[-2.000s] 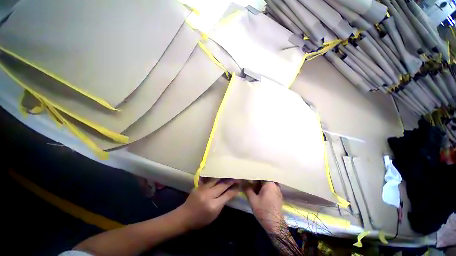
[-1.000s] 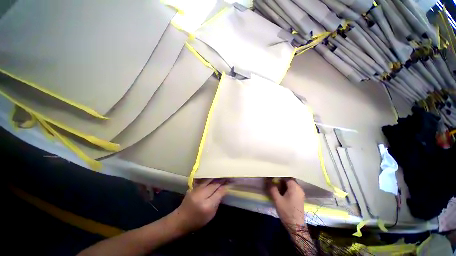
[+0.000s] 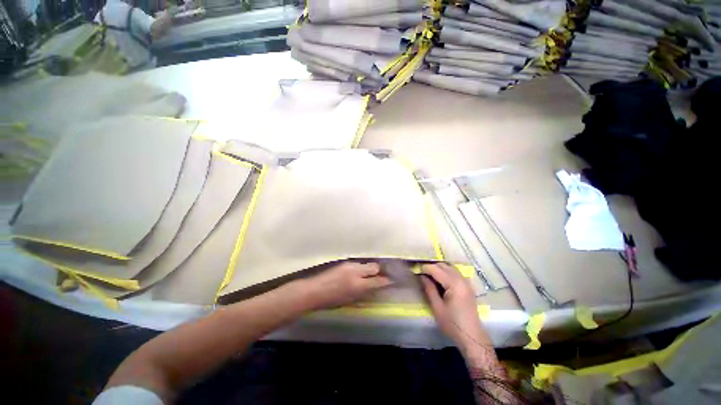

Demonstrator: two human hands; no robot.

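A grey-beige bag panel (image 3: pixel 340 217) with yellow binding tape (image 3: pixel 243 229) down its sides lies in front of me, its front edge lifted. My left hand (image 3: pixel 348 283) is at that edge, its fingertips against a darker piece of the underside (image 3: pixel 403 277); it looks slightly blurred. My right hand (image 3: pixel 449 293) is at the right part of the edge, thumb and fingers pinched near a bit of yellow. Something small and dark shows between its fingers; I cannot tell what it is.
Fanned panels (image 3: pixel 111 186) lie at left. Strip pieces (image 3: pixel 482 237) with dark lines lie right of the panel. A white piece (image 3: pixel 589 213), a pink-and-dark tool (image 3: pixel 630 255) and black cloth (image 3: pixel 624 134) are at right. Folded bundles (image 3: pixel 490 39) are heaped behind. A person (image 3: pixel 126 32) stands far left.
The view has turned, showing more of the background. My left hand has moved right along the panel's front edge, closer to my right hand. The edge is now lifted more at the left and middle.
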